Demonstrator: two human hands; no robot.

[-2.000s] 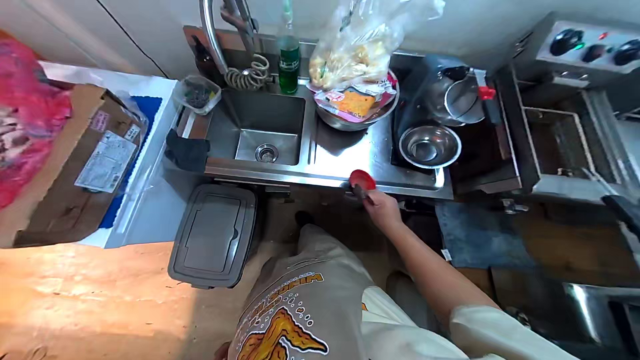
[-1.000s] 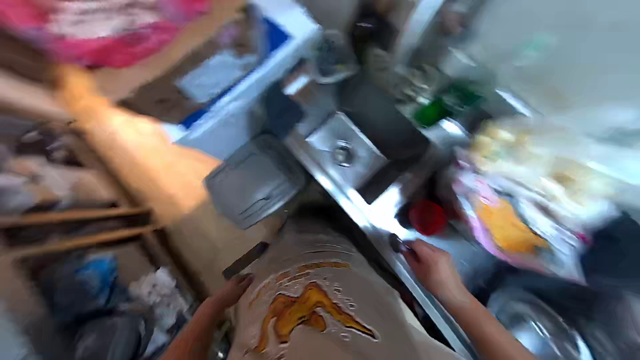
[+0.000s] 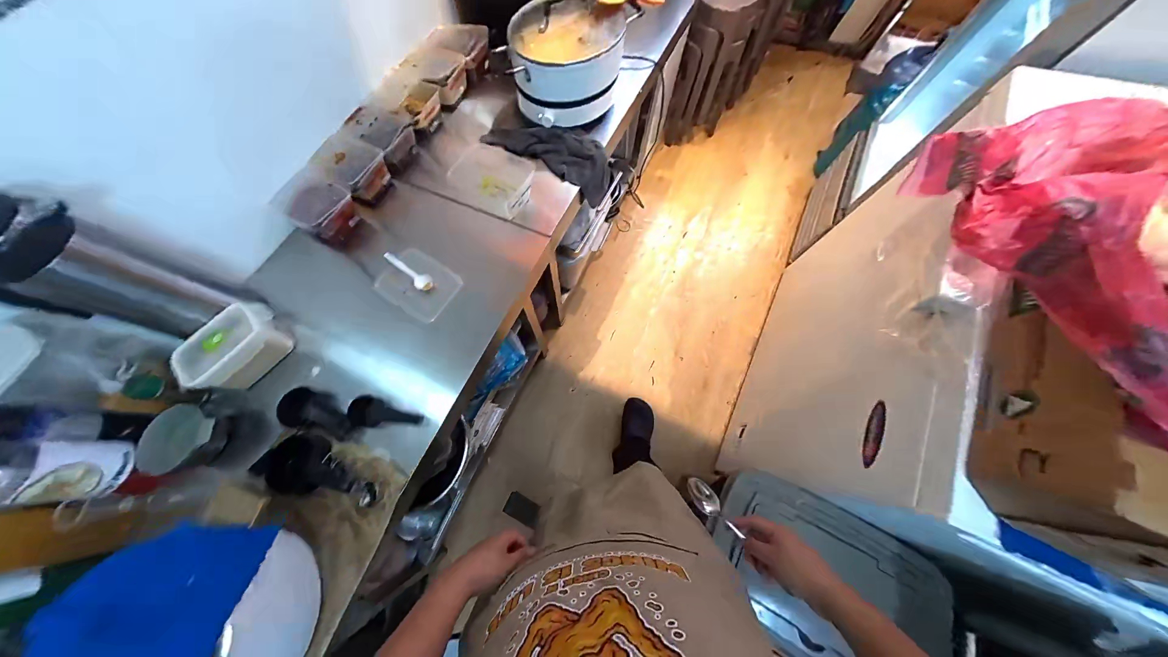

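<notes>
Low in the view, my left hand (image 3: 493, 558) is closed, with a small dark flat object (image 3: 522, 508) at its fingertips. My right hand (image 3: 783, 558) grips the thin handle of a metal spoon or ladle (image 3: 703, 497), whose shiny rounded head lies to the left of the fingers, beside the apron (image 3: 620, 557). Just beyond that hand is a grey plastic bin lid (image 3: 849, 557). Farther off on the steel worktop (image 3: 474, 246), a white spoon (image 3: 409, 272) rests on a clear plastic lid (image 3: 443, 297).
A steaming white pot (image 3: 566, 68) stands at the worktop's far end, near a dark cloth (image 3: 561, 155). Food tubs (image 3: 319, 210) line the wall. Black bottles or grinders (image 3: 310, 447) are at left. A wooden floor aisle (image 3: 666, 246) runs beside a cardboard box (image 3: 1058, 429) and red plastic bag (image 3: 1068, 210).
The view has swung from the sink to the long worktop and aisle. My right hand, earlier at the sink edge by a red scoop or bowl, is now beside the apron with the metal utensil.
</notes>
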